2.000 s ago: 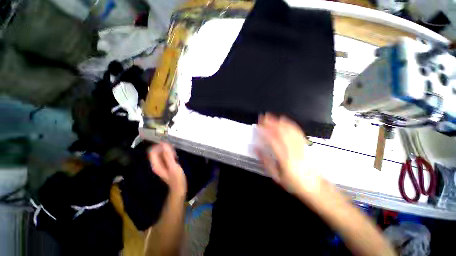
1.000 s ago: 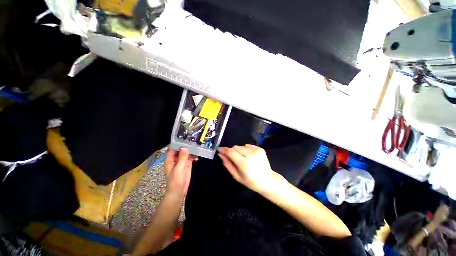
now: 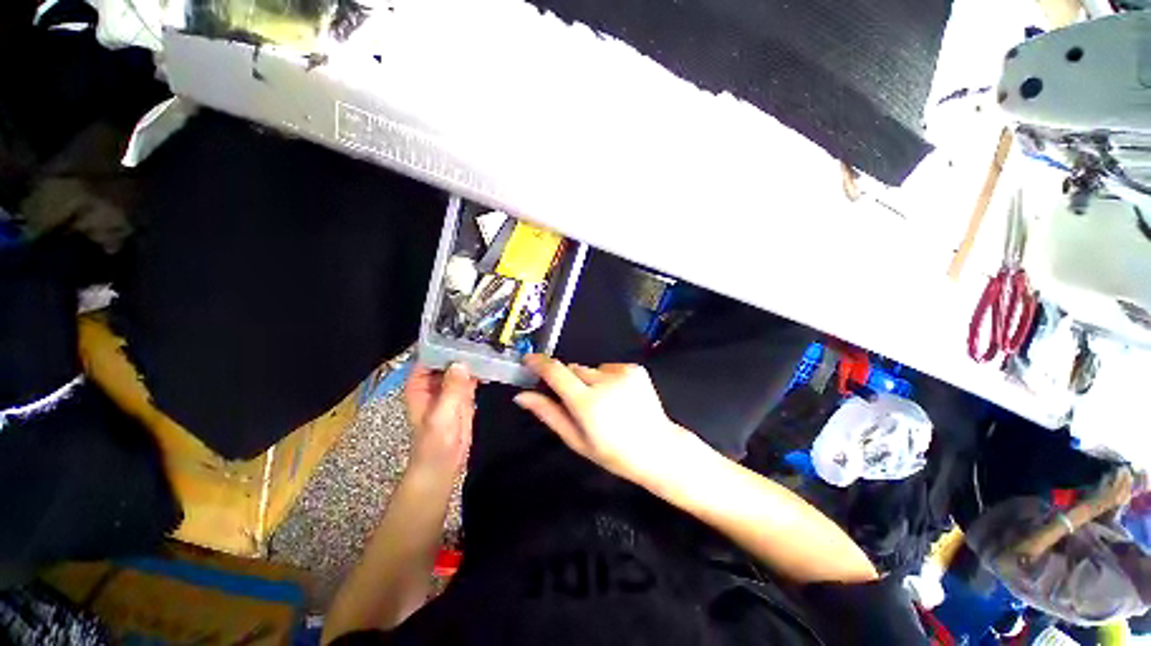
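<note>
A grey drawer (image 3: 485, 362) stands pulled out below the table's front edge. It holds a yellow piece (image 3: 530, 254) and small metal parts (image 3: 485, 303). My left hand (image 3: 442, 410) grips the drawer's front wall at its left corner, thumb on the rim. My right hand (image 3: 600, 406) is at the drawer's front right corner, with the index fingertip at the rim and the fingers apart. It holds nothing that I can see. A black fabric panel (image 3: 808, 76) lies on the white table, cut off by the top edge.
Red-handled scissors (image 3: 1003, 313) lie on the white table (image 3: 707, 208) at right, near the sewing machine head (image 3: 1079, 78) and a tan strip (image 3: 982, 202). A clear plastic bag (image 3: 871, 439) is below the table edge. Another person's arm (image 3: 1073, 517) shows at lower right. Black fabric (image 3: 265, 290) hangs at left.
My hands went from the fabric area to the drawer, which now stands open. In the last second, my right index fingertip moved onto the drawer's rim, and the view shifted slightly.
</note>
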